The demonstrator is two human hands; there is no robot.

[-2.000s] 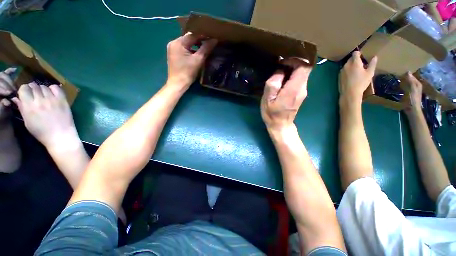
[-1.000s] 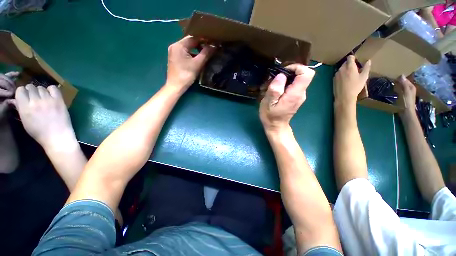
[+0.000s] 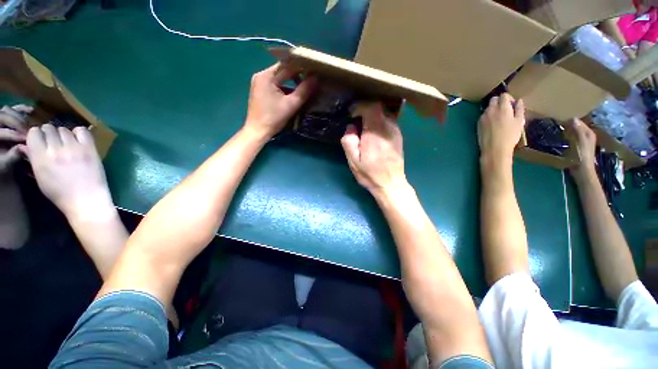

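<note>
A small brown mailer box (image 3: 371,76) lies on the green table in front of me, its hinged lid tilted forward over the opening. Dark cables and shiny dark parts (image 3: 322,121) show inside under the lid. My left hand (image 3: 276,102) is at the box's left side, thumb and fingers around the edge below the lid. My right hand (image 3: 376,148) reaches into the opening from the front, its fingertips among the dark contents and partly hidden; whether it grips anything cannot be seen.
Another person's hands (image 3: 501,126) hold an open box of black cables (image 3: 546,135) at right. Another person's hand (image 3: 63,160) is at a box (image 3: 43,90) at left. A large carton (image 3: 451,43) stands behind my box. A white cord (image 3: 209,37) crosses the table. Clear bags (image 3: 626,115) lie far right.
My right hand has moved left from the box's right end to the middle of the opening. The lid has tipped forward and lower. The dark cable earlier in my right hand is no longer clearly visible there.
</note>
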